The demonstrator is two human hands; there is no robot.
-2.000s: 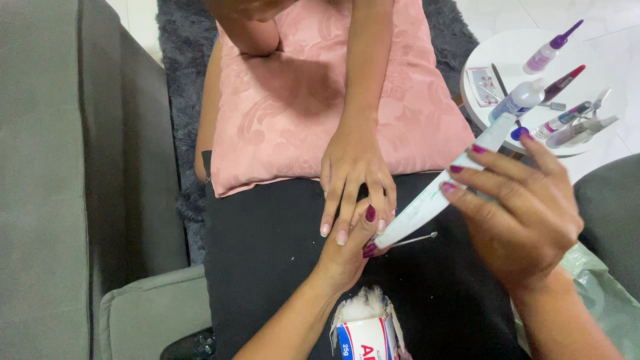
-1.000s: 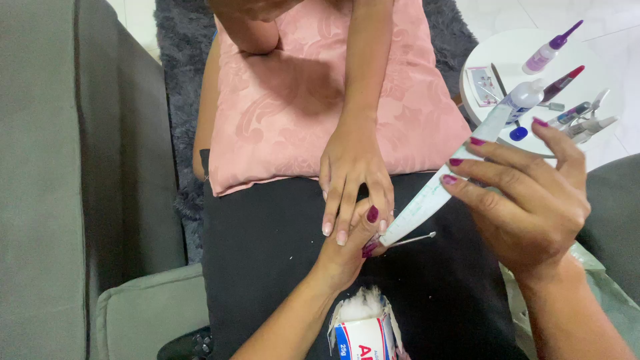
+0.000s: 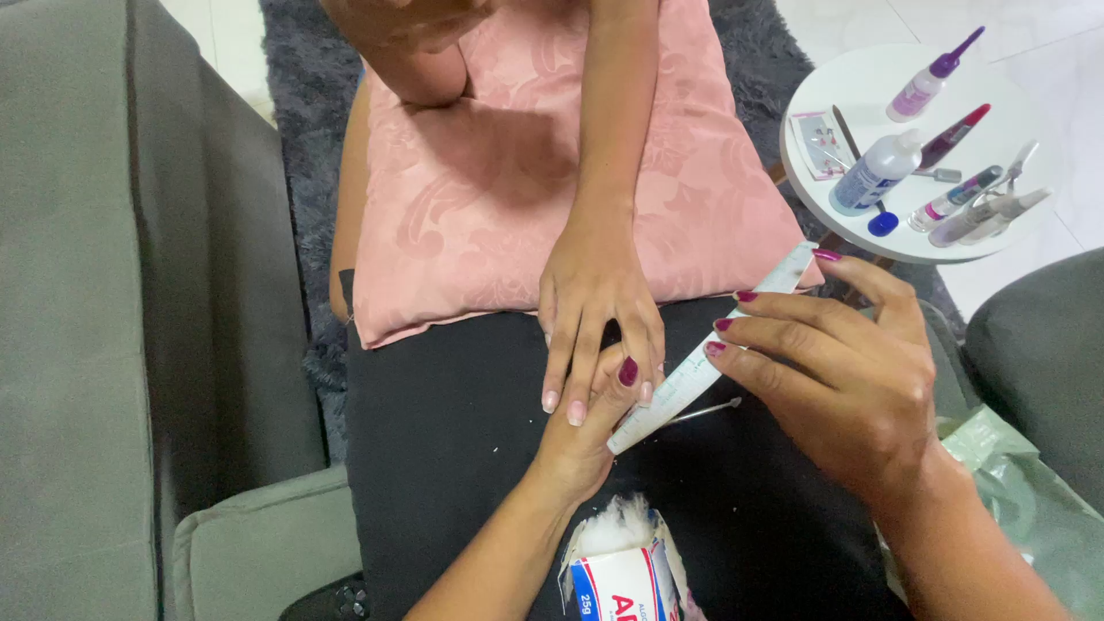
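My left hand [image 3: 582,440] holds the fingers of another person's hand [image 3: 601,267] from below, with my thumb on top. That hand reaches palm down across a pink patterned cushion [image 3: 509,190]. My right hand [image 3: 845,371] grips a long pale nail file [image 3: 690,379] between its thumb and fingers. The file slants from upper right to lower left, its lower end beside the person's fingertips and my left thumb. A thin metal tool [image 3: 707,411] lies under and beside the file on the black cloth [image 3: 448,466]. An opened cotton box [image 3: 617,569] with white cotton [image 3: 617,528] stands nearer me.
A round white side table [image 3: 798,164] at right holds a bottle with blue liquid [image 3: 873,177], a blue cap [image 3: 883,224], a purple-tipped bottle [image 3: 927,86], a red tube [image 3: 955,138] and several small tools. A grey sofa [image 3: 69,345] borders the left; a translucent plastic bag [image 3: 1018,492] lies lower right.
The file and my right hand have shifted lower, and the file's upper end no longer overlaps the bottle on the side table. My left hand keeps its hold on the person's fingers.
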